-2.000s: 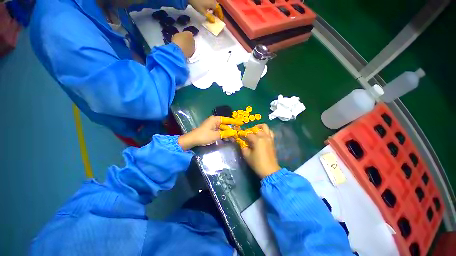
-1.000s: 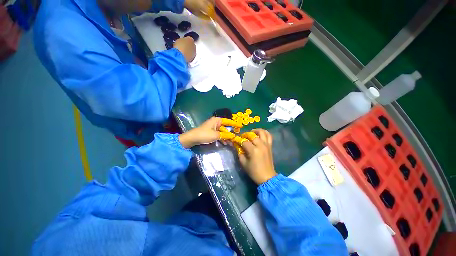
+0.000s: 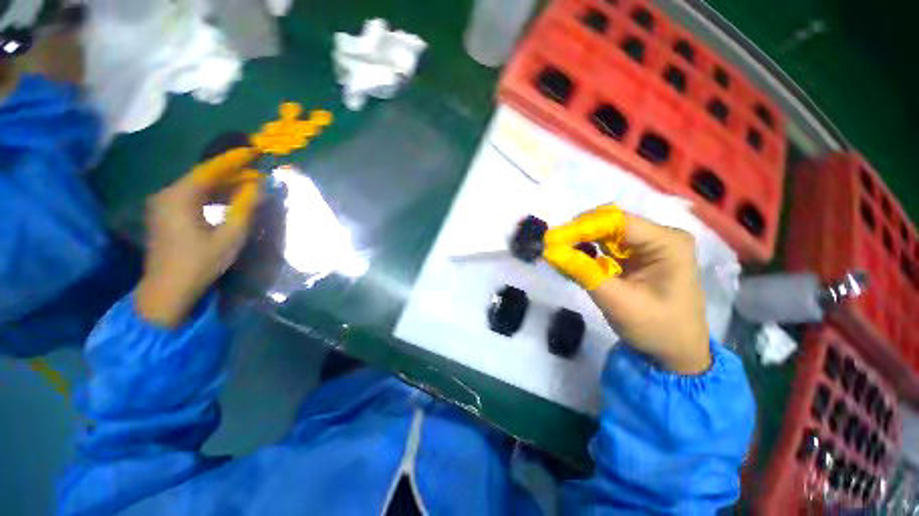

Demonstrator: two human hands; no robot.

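Note:
Black octagonal parts lie on a white sheet (image 3: 443, 328), two of them (image 3: 509, 309) (image 3: 565, 332) near its front. My right hand (image 3: 625, 267), with yellow finger cots, has its fingertips pinched at the right edge of another black part (image 3: 528, 239). A further dark piece shows between its fingers, partly hidden. A slim pale stick (image 3: 478, 256) lies left of that part. My left hand (image 3: 197, 227) is at the left, beside the pile of yellow finger cots (image 3: 290, 130). Its cotted fingers are apart, with a pale patch between them, blurred.
A red-orange foam tray (image 3: 574, 123) with black parts stands behind the sheet, more trays (image 3: 818, 227) at the right. A crumpled white wipe (image 3: 375, 62) lies at the back. A dispenser bottle (image 3: 786, 297) is at the right. Another person's blue sleeve (image 3: 40, 212) is at the left.
My hands, together at the finger cots before, are now apart. My right hand has moved right, over the sheet, to a black part. The view has turned to the right.

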